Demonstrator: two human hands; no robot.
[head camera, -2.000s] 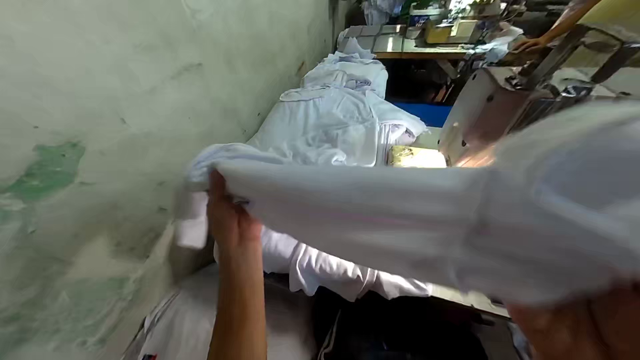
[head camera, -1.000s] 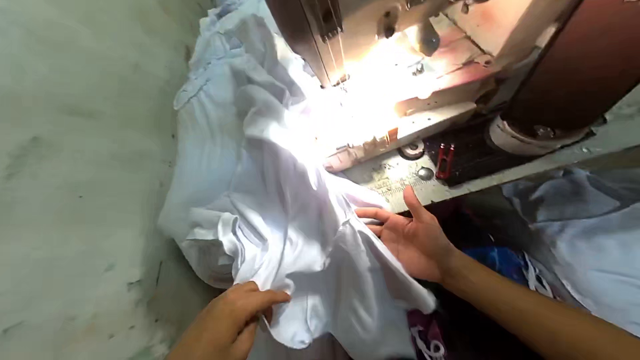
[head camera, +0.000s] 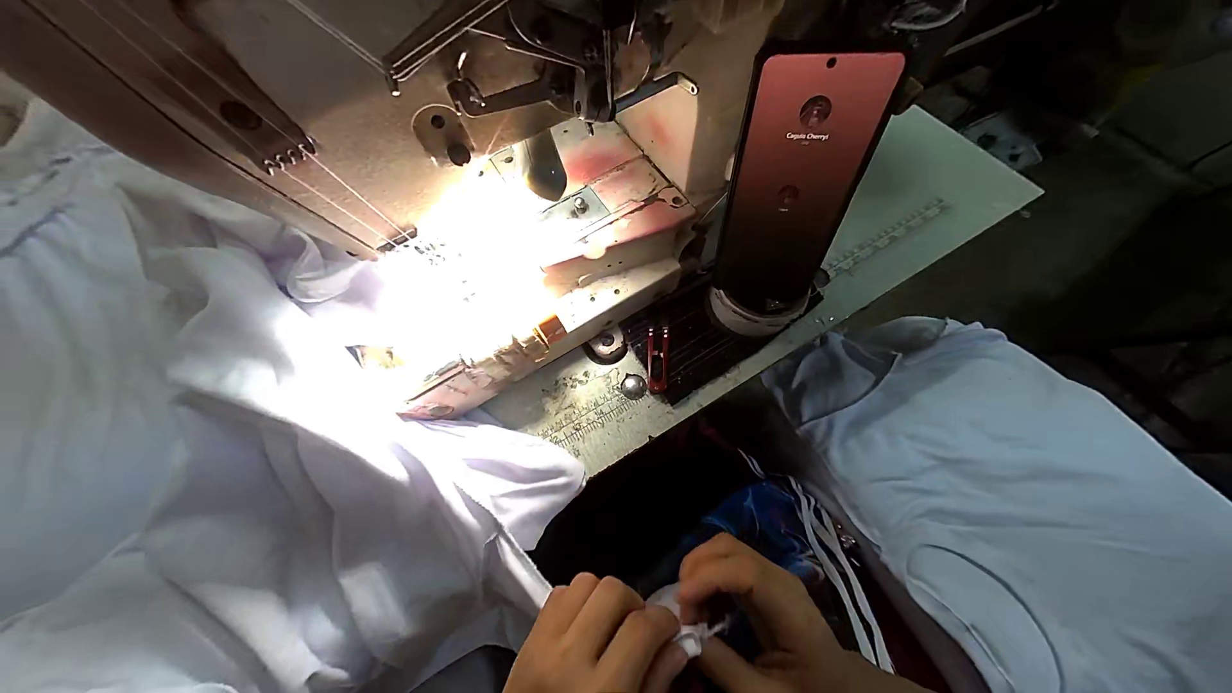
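Note:
At the bottom centre, my left hand (head camera: 597, 635) is closed on a bunched edge of white fabric (head camera: 689, 637). My right hand (head camera: 765, 606) pinches the same bit of cloth from the right, where loose thread ends show between the fingers. A large heap of white fabric (head camera: 289, 500) fills the left side and runs up to the sewing machine (head camera: 616, 260). The machine's lamp glares over its needle area, which hides the detail there. Several threads run down the machine's head.
A smartphone (head camera: 808, 173) stands upright in a round holder on the machine table (head camera: 924, 212). Red thread snips (head camera: 657, 358) lie beside it on a dark pad. Another white garment (head camera: 1049, 500) lies at the right, beyond dark and blue cloth with white cords.
My hands have come together at the bottom centre; a second ago they were apart on the white fabric. Two seconds ago they held a long stretch of it up. The view has shifted strongly.

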